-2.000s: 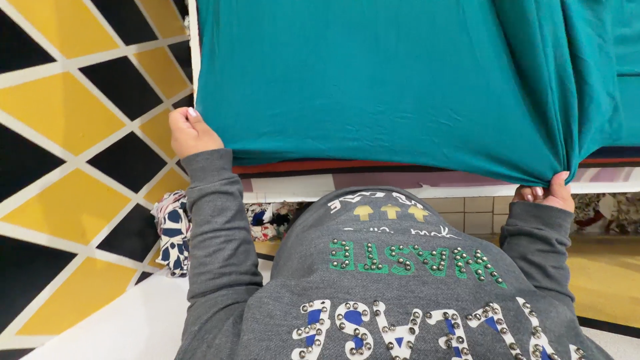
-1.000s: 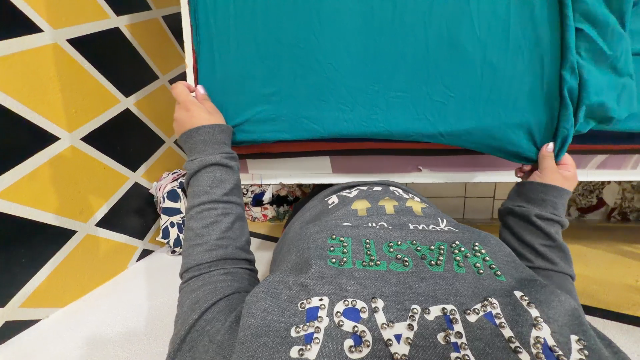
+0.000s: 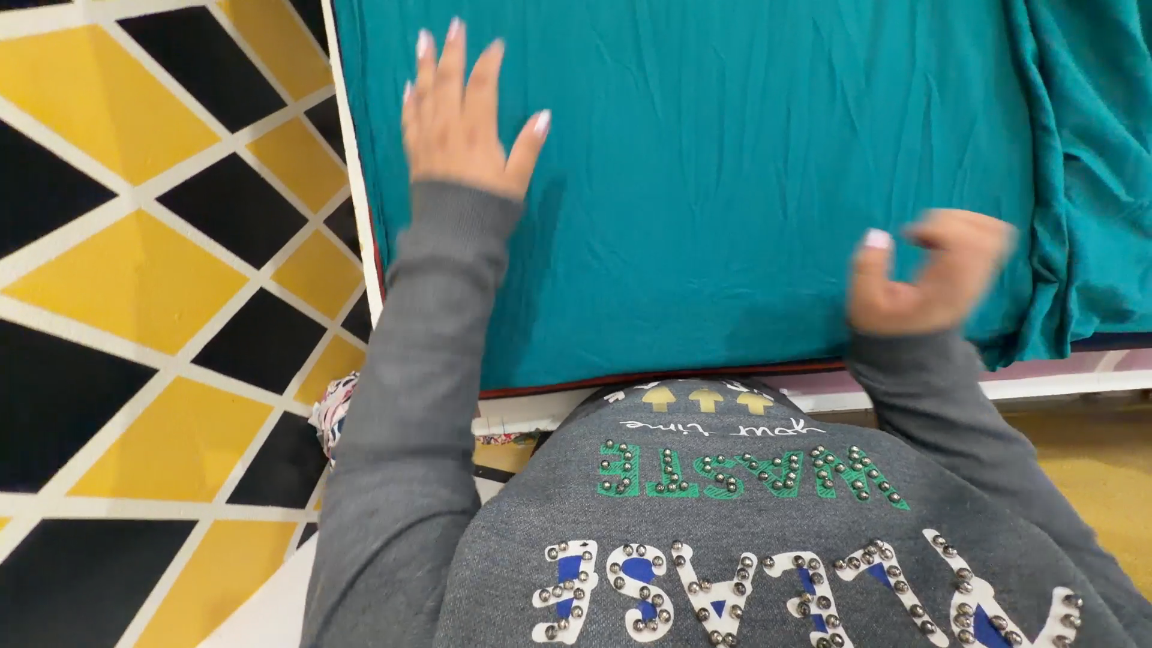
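Note:
Teal fabric point(image 3: 702, 180) lies spread over the table, with fine creases across it and a bunched fold point(image 3: 1048, 207) along its right side. Near the left edge of the cloth is my left hand point(image 3: 463, 117), palm down with its fingers spread, over the fabric. My right hand point(image 3: 931, 270) is blurred and sits over the lower right part of the cloth, its thumb and fingers curled apart with nothing seen between them. Whether it touches the cloth I cannot tell. Dark and red layers show in a thin line under the teal edge.
The white table edge point(image 3: 1080, 385) runs in front of my body. At the left stands a wall point(image 3: 135, 279) painted with black and yellow shapes. Patterned cloth point(image 3: 335, 414) bulges below the table's left corner.
Both hands have let go of the fabric's near edge and corner and now lie farther in over the cloth. The near edge, earlier pulled up at the right, lies flatter.

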